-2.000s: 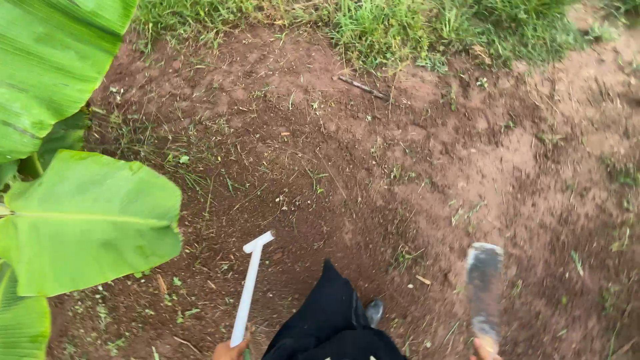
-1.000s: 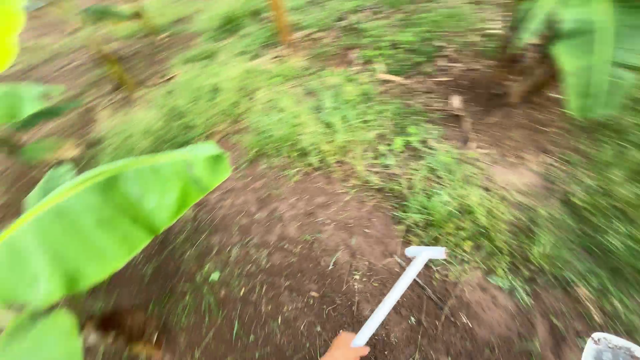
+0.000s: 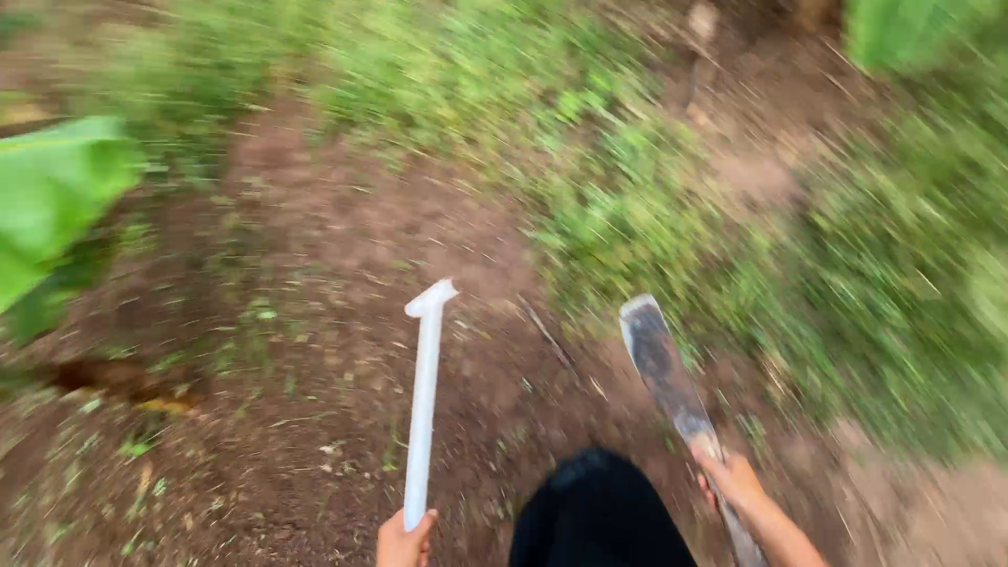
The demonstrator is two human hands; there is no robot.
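My left hand (image 3: 405,539), at the bottom edge, is closed around the lower end of a white T-shaped pipe (image 3: 424,409), which looks like plastic. Its short crosspiece points up and away over bare soil. On the right, my right hand (image 3: 731,479) grips the handle of a machete-like tool with a wide, dark, worn blade (image 3: 661,358). The blade's blunt tip is pale and slants up to the left. The rear of the handle runs on below my hand. Both held things are off the ground, as far as can be told in the blur.
Dark cloth over my knee (image 3: 598,512) shows between the hands. Reddish-brown soil (image 3: 315,331) lies ahead, with a thin stick (image 3: 545,331) on it. Grass (image 3: 630,220) grows across the top and right. Broad green leaves (image 3: 55,197) reach in at the left; another leaf is at the top right.
The blade, only partly in view at the lower right a second ago, now shows whole with my right hand. The white pipe stands more upright than its right-leaning slant then. The view has shifted.
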